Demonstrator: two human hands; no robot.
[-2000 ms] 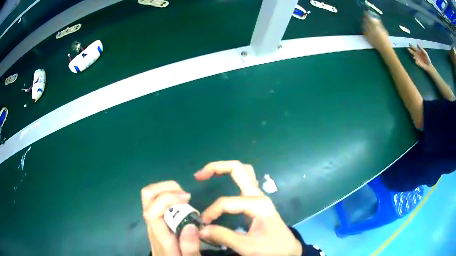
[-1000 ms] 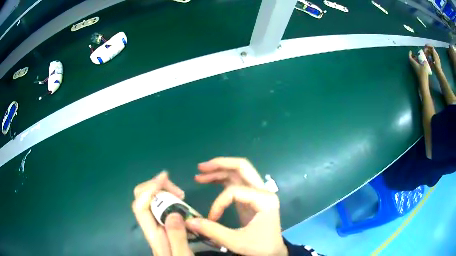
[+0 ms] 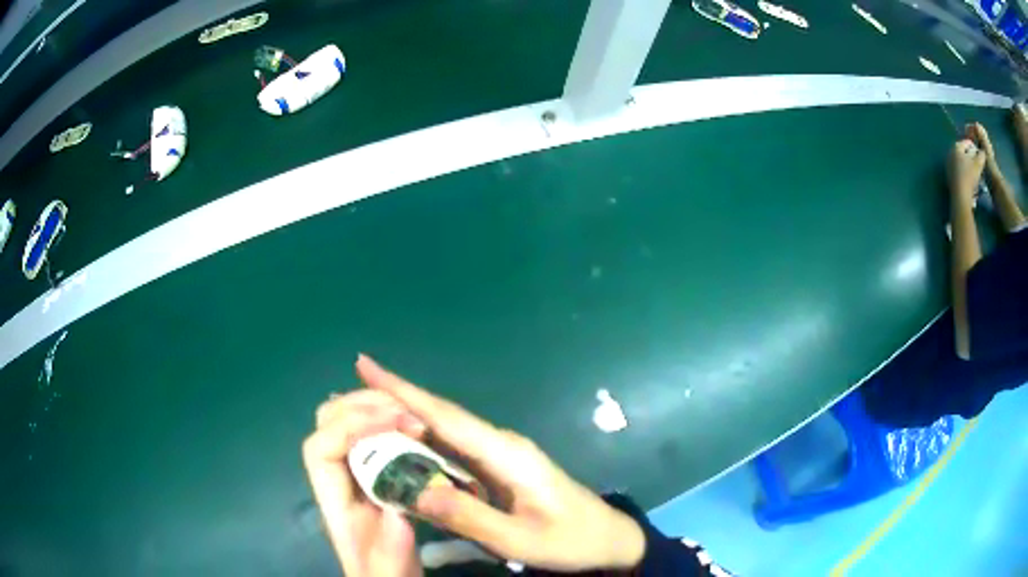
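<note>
A white housing shell (image 3: 368, 454) with a dark green circuit board (image 3: 404, 478) in its open end is held between my two hands near the bottom centre. My left hand (image 3: 352, 490) grips the shell from the left, fingers curled round it. My right hand (image 3: 513, 490) lies along its right side, with the thumb on the circuit board and the fingers extended past the shell. The lower part of the shell is hidden by my hands.
A white scrap (image 3: 609, 413) lies on the green bench right of my hands. Beyond the white rail (image 3: 372, 158) and post (image 3: 614, 56), shells and cover plates lie on the conveyor. Another person's arms (image 3: 964, 248) reach in at right, above a blue stool (image 3: 829, 468).
My right hand's raised fingers have come down along the shell, and its thumb now presses on the board. The conveyor pieces have moved right. The other person's hands have drawn together.
</note>
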